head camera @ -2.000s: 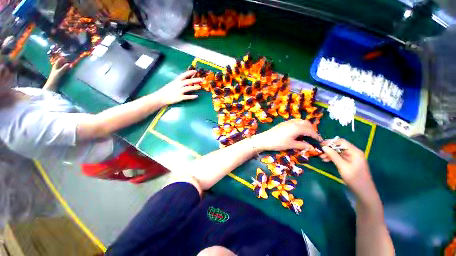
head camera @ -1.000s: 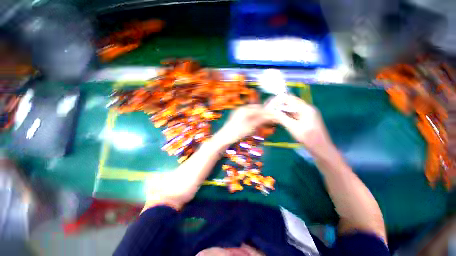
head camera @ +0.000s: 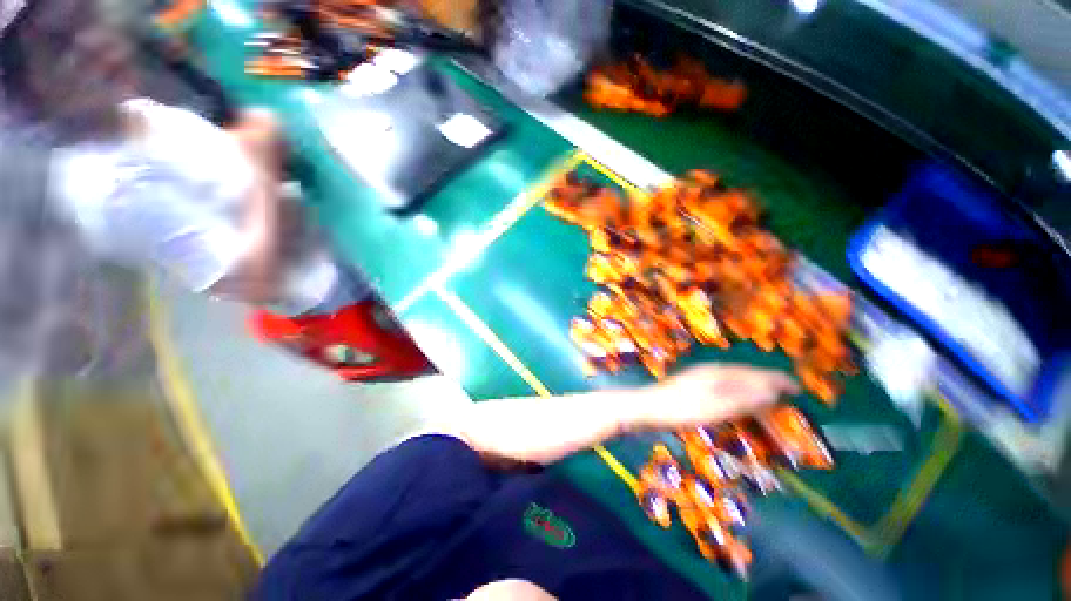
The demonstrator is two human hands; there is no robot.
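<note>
Many orange and black figures (head camera: 716, 258) lie in a big pile on the green bench, partly inside yellow lines. My left hand (head camera: 722, 393) is over the near edge of the pile, blurred, palm down; I cannot tell whether its fingers hold a figure. A small group of figures (head camera: 695, 499) with some white parts lies nearer my body. My right hand is not clearly in view; only a faint blur shows at the lower right. A loose bundle of white sticks (head camera: 902, 366) lies at the bench edge beside the blue tray (head camera: 863, 252) of sticks.
A seated person in a white top (head camera: 176, 194) is at the left, beside a grey-black plate (head camera: 405, 135) with white labels. A red stool (head camera: 347, 340) stands below the bench. More orange pieces (head camera: 664, 88) and a clear plastic bag (head camera: 546, 41) lie at the back.
The view has swung to the left and tilted. My right hand, earlier holding something small and white by my left hand, no longer shows clearly. The neighbour has come back into view.
</note>
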